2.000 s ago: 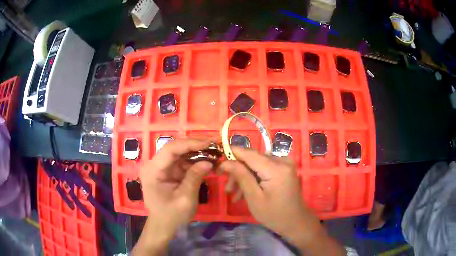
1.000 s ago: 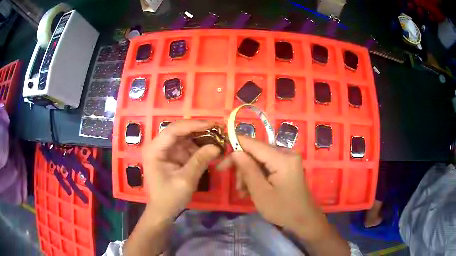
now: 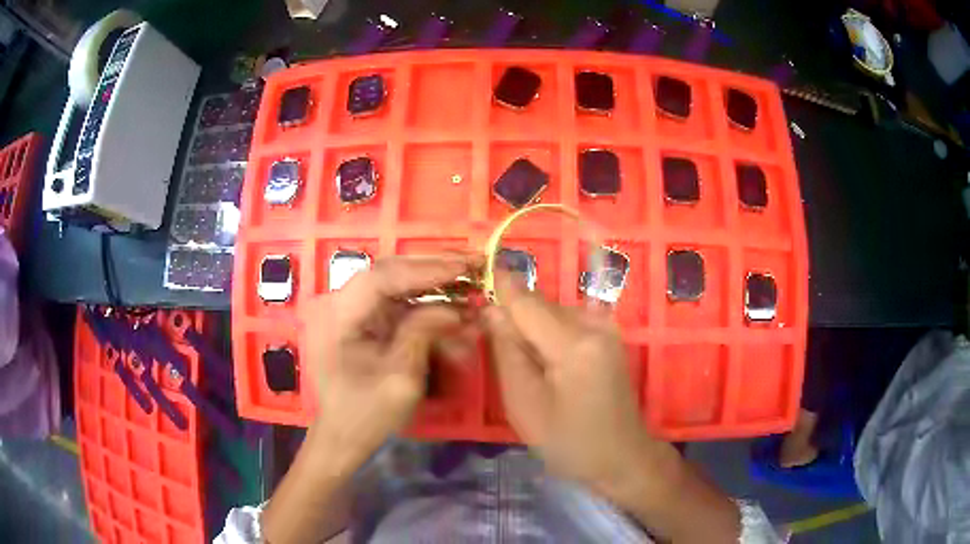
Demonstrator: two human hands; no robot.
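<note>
My left hand (image 3: pixel 372 335) is shut on a smartwatch body (image 3: pixel 434 293), seen edge-on and blurred, its metallic rim showing between the fingers. My right hand (image 3: pixel 569 372) pinches a thin yellow looped adhesive strip (image 3: pixel 542 209) close beside the watch body; whether strip and body touch is hidden by the fingers. Both hands are bare and held over the orange-red parts tray (image 3: pixel 436 220). Square dark watch bodies, such as one in the top row (image 3: pixel 594 92), lie in many pockets; some have bright reflections. The hands hide part of the lower rows.
A white tape dispenser (image 3: pixel 133 133) and a clear gridded blister tray (image 3: pixel 202 218) stand left of the main tray. A second orange tray with dark straps (image 3: pixel 133 457) is at lower left. Purple strips lie behind the main tray. Grey cloth (image 3: pixel 920 446) and a person's foot (image 3: pixel 798 438) show at right.
The view has shifted, so the tray sits higher in the picture. Both hands stay close together with the same items. The strip loop now looks thinner and turned more edge-on.
</note>
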